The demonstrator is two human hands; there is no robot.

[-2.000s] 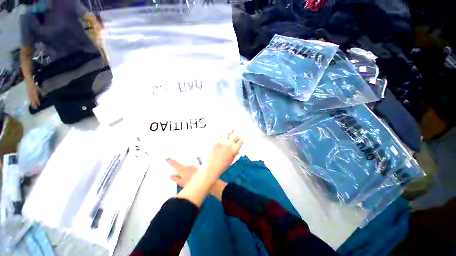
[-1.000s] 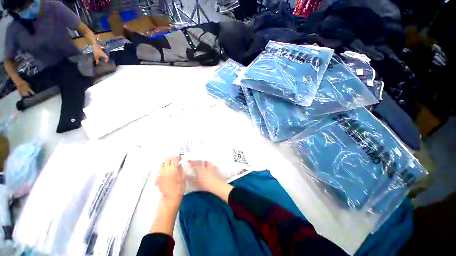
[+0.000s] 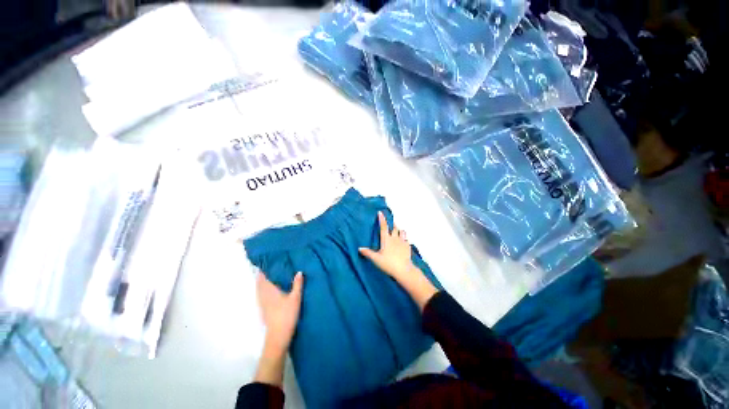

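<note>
A teal garment (image 3: 344, 279) with a gathered waistband lies at the table's near edge, waistband away from me. My left hand (image 3: 280, 307) lies at its left side, thumb and fingers apart. My right hand (image 3: 390, 249) rests on its upper right part, fingers spread on the cloth. A clear printed bag (image 3: 264, 188) lies flat just beyond the waistband, with black lettering and small printed blocks.
Bagged blue garments (image 3: 535, 188) are piled on the right. Stacked empty bags (image 3: 88, 240) lie on the left, and more white bags (image 3: 152, 68) at the back left. Loose teal cloth (image 3: 559, 307) hangs at the right edge. A brown carton (image 3: 647, 307) stands beyond.
The printed bag was lifted, then lowered flat. My hands have left the bag and moved apart onto the teal garment, whose waistband now shows fully. The view has tilted down.
</note>
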